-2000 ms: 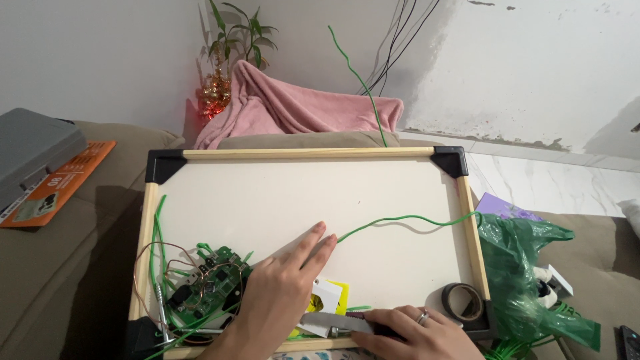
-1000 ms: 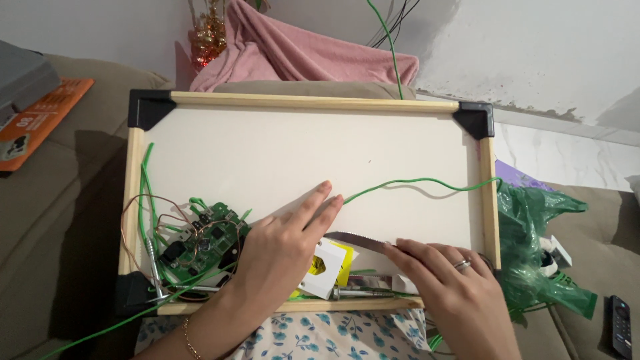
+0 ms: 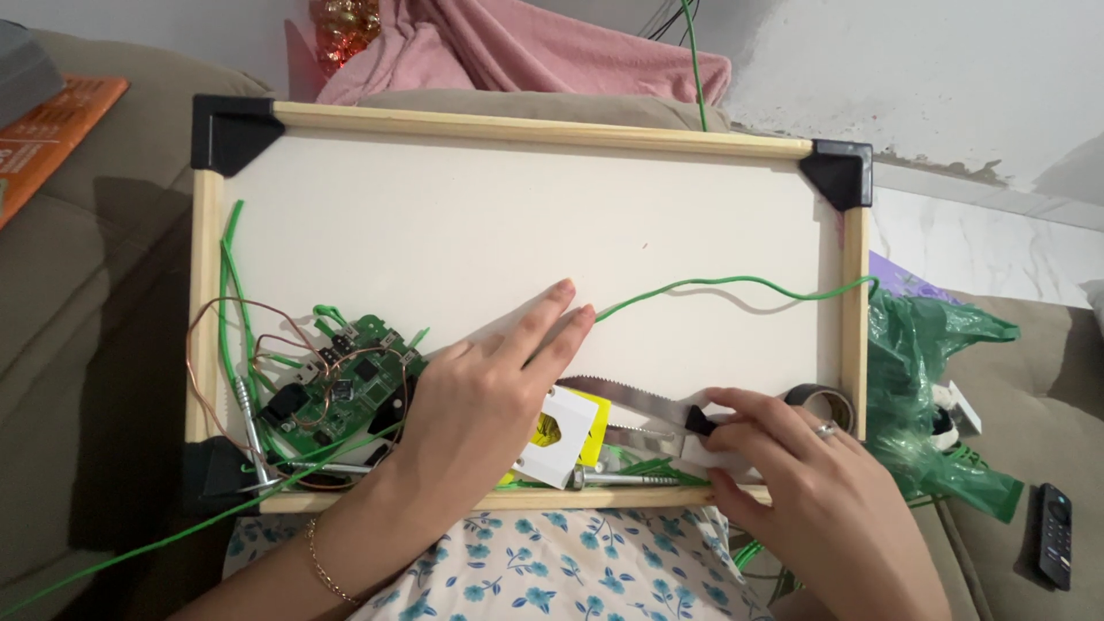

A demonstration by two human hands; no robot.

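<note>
My left hand [image 3: 492, 388] lies on the white board [image 3: 535, 224] of a wood-framed tray, its fingertips at the end of a green wire [image 3: 724, 280]; whether it pinches the wire is hidden. My right hand [image 3: 785, 448] has its fingers on the black handle [image 3: 700, 420] of a serrated knife [image 3: 621, 388], whose blade points left towards my left hand. Below the blade are a white and yellow card [image 3: 561, 435], a second serrated blade [image 3: 642, 434] and a metal bolt [image 3: 630, 477]. Left of my left hand lies a green circuit board [image 3: 354, 379] with copper wire around it.
A roll of dark tape [image 3: 819, 407] stands in the tray's lower right corner. Another bolt [image 3: 248, 423] and green wires are at the left rim. Right of the tray are a green plastic bag [image 3: 923, 388] and a remote control [image 3: 1054, 535]. A pink blanket [image 3: 517, 47] hangs behind.
The view has shifted. My right hand was on the knife in the earlier frames too; the blade was low beside the card two seconds ago and now lies above it, angled down to the right.
</note>
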